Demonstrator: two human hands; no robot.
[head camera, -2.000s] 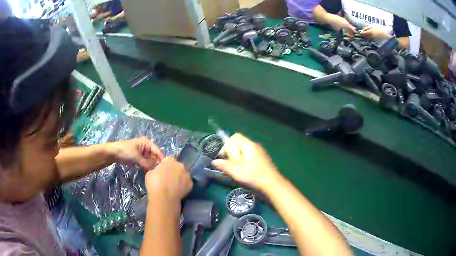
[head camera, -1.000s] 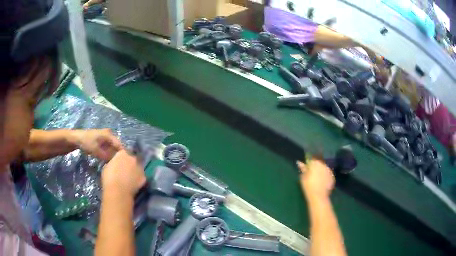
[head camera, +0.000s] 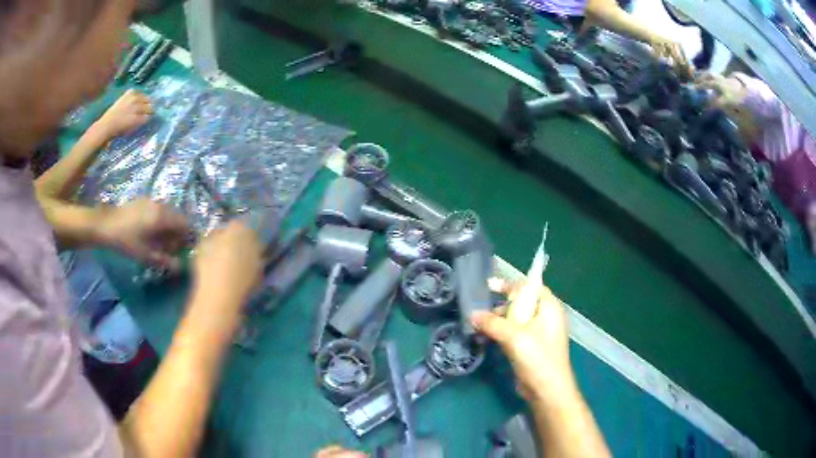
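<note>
My right hand (head camera: 537, 335) holds a small pale yellow screwdriver (head camera: 534, 282), its thin tip pointing up. Its thumb and fingers also close on the lower end of a grey fan body (head camera: 471, 282), whose round head is up; this body is blurred. Only a bit of my left hand (head camera: 340, 453) shows at the bottom edge, so its grip is hidden. Beside it lie a spoked head (head camera: 344, 368) and an open handle (head camera: 380, 410). Several more grey bodies with drum heads (head camera: 428, 288) lie on the green mat, left of my right hand.
A person on the left works with blurred hands (head camera: 219, 268) beside a crinkled plastic sheet (head camera: 233, 161). The belt's white edge rail (head camera: 626, 371) runs past my right hand. Dark bodies lie on the belt (head camera: 573, 215). A large pile (head camera: 680, 143) and other people's hands are beyond.
My right hand has come back from over the belt to the mat, now with a fan body. The body it reached at is gone from the belt. The view has shifted; my left fingers show at the bottom.
</note>
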